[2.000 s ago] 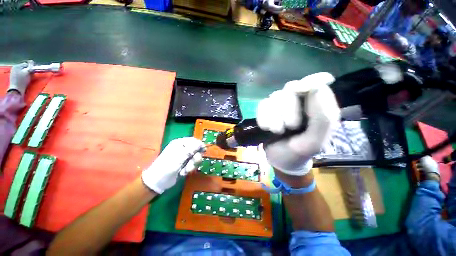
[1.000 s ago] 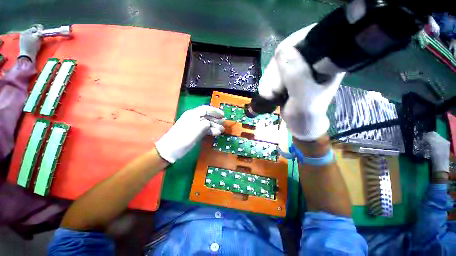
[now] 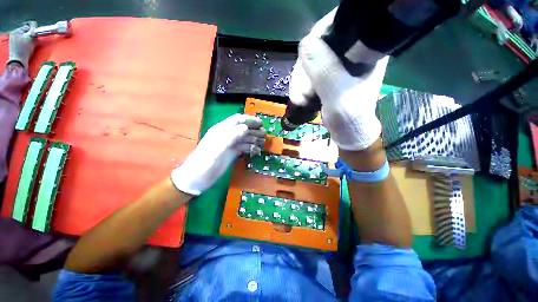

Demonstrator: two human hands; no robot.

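Note:
My right hand (image 3: 345, 94), white-gloved with a light blue wrist strap, grips a thick black electric screwdriver (image 3: 383, 29). Its nose points down onto the top green circuit board (image 3: 272, 125) in the orange-brown fixture (image 3: 236, 206). The bit tip is too small to make out. My left hand (image 3: 221, 150), white-gloved, lies at the fixture's left edge by the top and middle boards, fingers curled; whether it holds a small screw cannot be seen. The middle board (image 3: 277, 168) and bottom board (image 3: 282, 210) lie in their slots.
A black screw tray (image 3: 221, 74) stands beyond the fixture. Pale-green bars (image 3: 50, 186) lie on the red mat (image 3: 130, 118) at left. Metal strips (image 3: 433, 127), cardboard (image 3: 407, 206) and another black tray (image 3: 501, 141) are at right. A coworker's gloved hand (image 3: 22, 44) holds a silvery piece.
The view has shifted slightly. My right hand keeps the screwdriver on the top board, its nose a little further left. My left hand stays by the fixture's left edge. The coworker's hand at right has left view.

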